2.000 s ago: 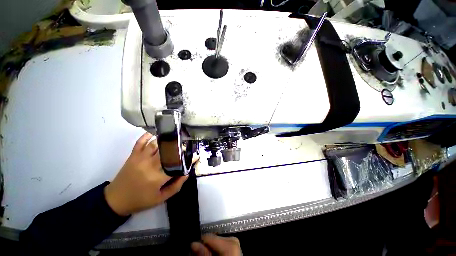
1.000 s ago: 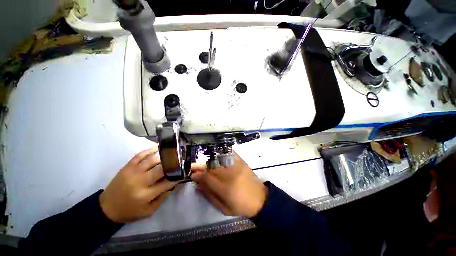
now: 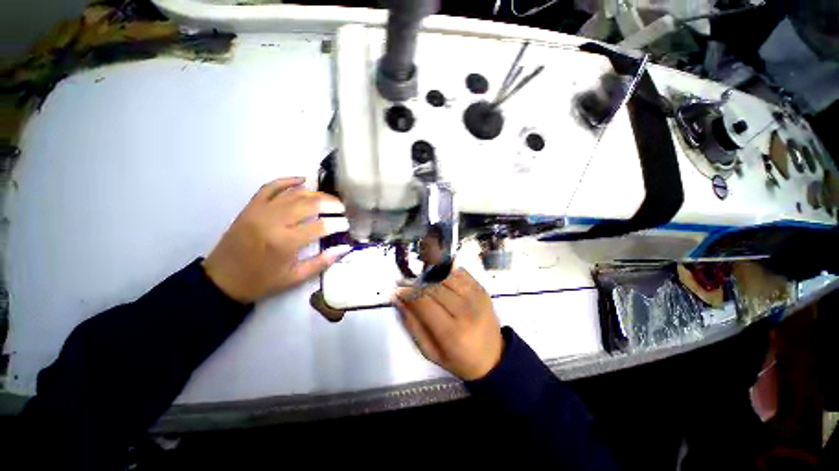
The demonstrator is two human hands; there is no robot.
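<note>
The white sewing machine head (image 3: 543, 179) crosses the upper view. Small dark parts of the black strip (image 3: 334, 241) show beside the head's left end, between and above my left fingers; the rest is hidden. My left hand (image 3: 276, 241) has its fingers and thumb around that dark part. The needle area is mostly hidden behind the head and a shiny guard (image 3: 440, 230). My right hand (image 3: 455, 322) is just below the guard, its fingertips bent close to the machine bed (image 3: 363, 287). Whether it holds anything cannot be seen.
A clear plastic bag with dark contents (image 3: 658, 311) lies right, under the head, beside a red-handled item (image 3: 706, 276). A graduated strip (image 3: 423, 394) runs along the front table edge. A black band (image 3: 658, 170) drapes over the head. A grey post rises at the head's left.
The view has shifted, so the machine head sits further right. My left hand has moved to the head's left end. The strip seen earliest over the front table edge no longer shows there.
</note>
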